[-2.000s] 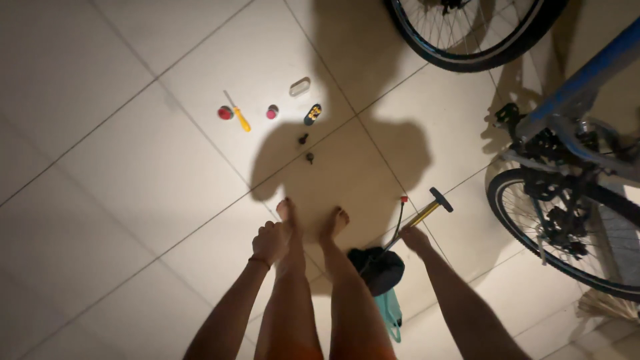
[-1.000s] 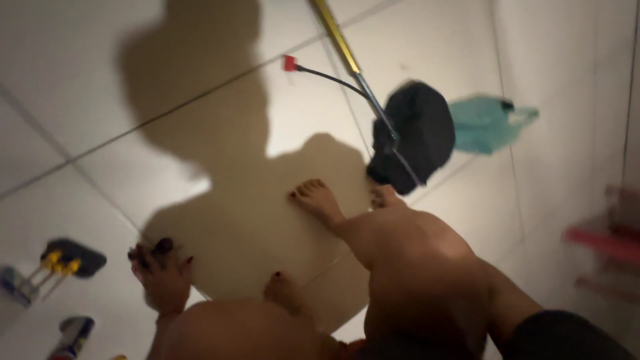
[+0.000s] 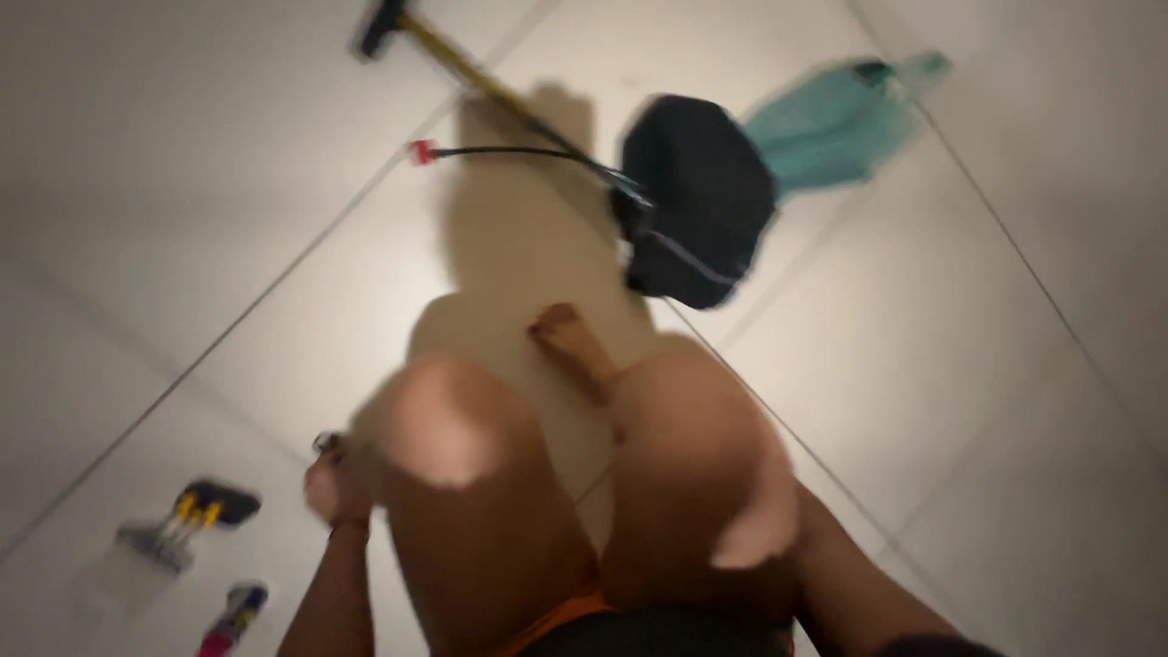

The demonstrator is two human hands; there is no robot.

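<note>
My left hand (image 3: 339,484) is low beside my left knee, its fingers curled around a small dark object (image 3: 327,443) too blurred to name. My right hand (image 3: 762,511) rests against the side of my right thigh, its fingers partly hidden and holding nothing that shows. Ahead on the floor lies a hand pump (image 3: 484,82) with a yellow barrel and black T-handle. Its black hose ends in a red fitting (image 3: 423,151). The pump's lower end lies against a dark cloth-like item (image 3: 703,196), with a teal bag (image 3: 821,132) next to it.
On the tiled floor at the lower left lie a black and yellow item (image 3: 214,504), a grey piece (image 3: 157,546) and a small pink and dark item (image 3: 233,620), all blurred. My bare foot (image 3: 570,345) is between my knees.
The view has swung greatly; the bicycles seen two seconds ago are out of frame. My right hand has let go of the pump. I have lowered from standing into a squat or seat, knees bent.
</note>
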